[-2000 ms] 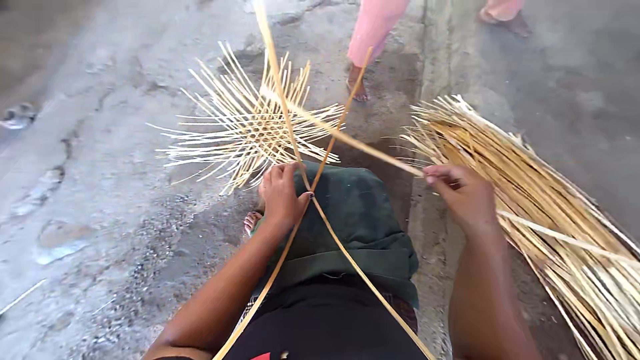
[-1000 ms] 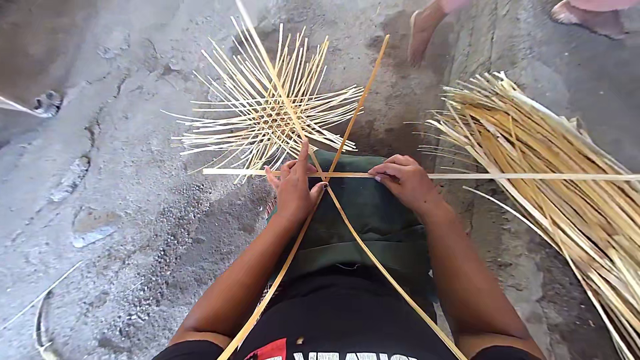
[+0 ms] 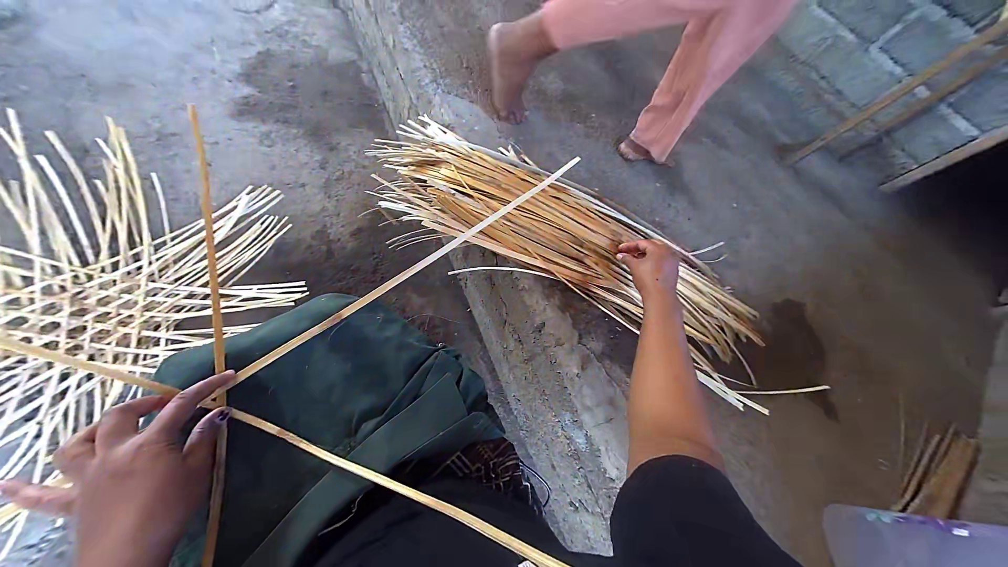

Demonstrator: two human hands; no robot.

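Observation:
At the lower left, my left hand pinches several crossed flat strips, perhaps bamboo or cane, where they meet over the dark green cloth on my lap. My right arm reaches out to the right. My right hand is at the bundle of loose strips on the floor, fingers bent against it; whether a strip is between them I cannot tell. An openly woven piece with long loose ends lies on the floor at the left, partly behind my left hand.
A person in pink trousers stands barefoot just beyond the bundle. A raised concrete edge runs between my lap and the bundle. Poles lean at a block wall. Wood pieces and a pale plastic-looking object are at the lower right.
My right hand has left the crossed strips and moved right to the bundle. My left hand still holds the crossing, which now includes the pale strip. The view has swung right.

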